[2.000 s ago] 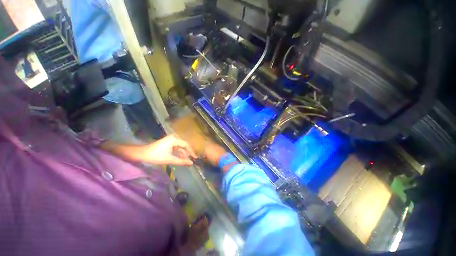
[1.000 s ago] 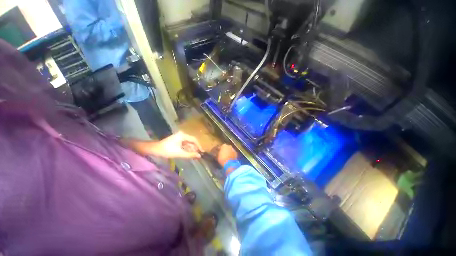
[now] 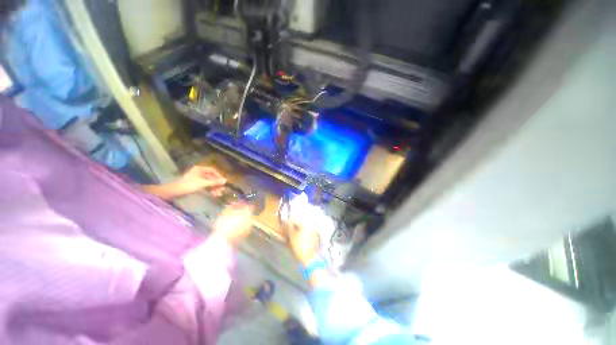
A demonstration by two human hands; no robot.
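Note:
My right hand [image 3: 301, 234], with a blue band and blue sleeve at the wrist, is over the machine's front ledge [image 3: 269, 225]. Glare and blur hide its fingertips. A crumpled whitish thing, perhaps a wipe [image 3: 332, 236], lies against its right side; I cannot tell if the hand grips it. My left hand is not in view. Behind the front rail [image 3: 260, 162], a board area [image 3: 331, 149] glows blue under a dark head with hoses [image 3: 292, 111].
A person in a pink-purple top stands close at left. Their two bare hands [image 3: 233, 221] are at the ledge around a small dark thing, unclear. A large pale panel [image 3: 500, 182] slopes at right. A blue-clothed person is at upper left.
The view has swung right, bringing in the pale panel. My right hand has moved away from the other person's hand, toward the whitish thing. The other person's second hand now shows at the ledge.

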